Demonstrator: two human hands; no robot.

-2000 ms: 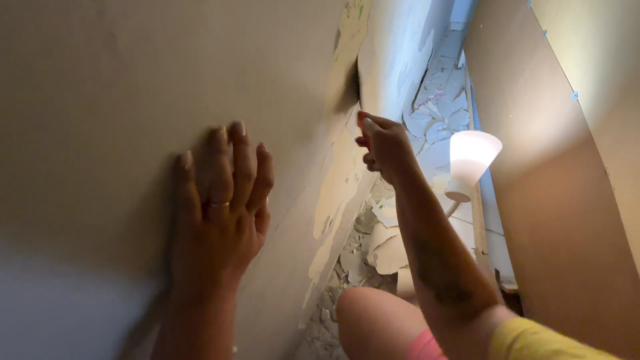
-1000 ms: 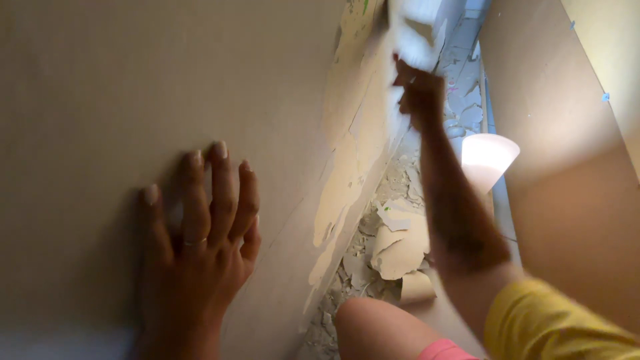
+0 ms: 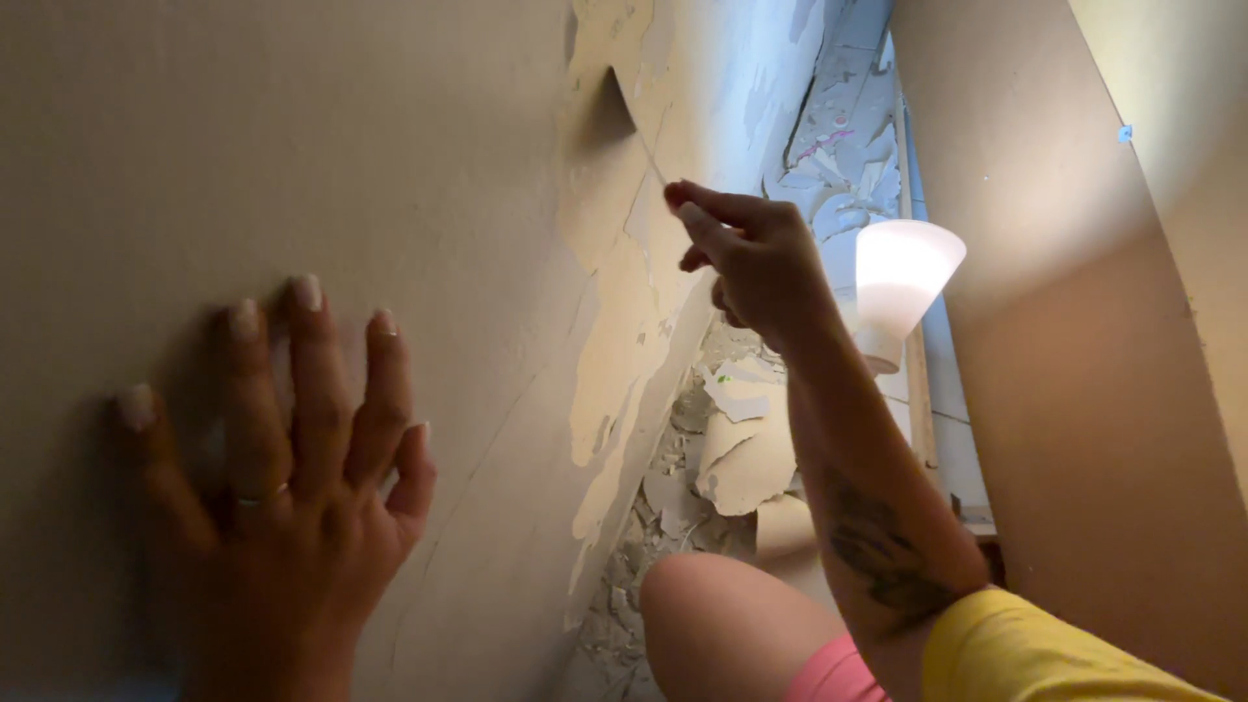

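Note:
My left hand [image 3: 302,487] lies flat on the painted wall [image 3: 439,195] at the left, fingers spread, a ring on one finger. In my right hand [image 3: 751,253] is a thin scraper [image 3: 618,105], seen nearly edge-on, with its handle hidden by my fingers. Its blade meets the wall on a beige patch [image 3: 609,361] where the paint has come off in ragged edges. A long fine crack runs down the wall between my two hands.
Peeled paint flakes [image 3: 751,448] cover the floor along the wall's foot. A lit lamp with a white cone shade [image 3: 907,268] stands beyond my right forearm. A large brown panel [image 3: 1072,292] rises at the right. My bare knee [image 3: 731,624] is at the bottom.
My right hand has moved the scraper away from the wall's far edge and onto the beige patch. My left hand remains flat on the wall.

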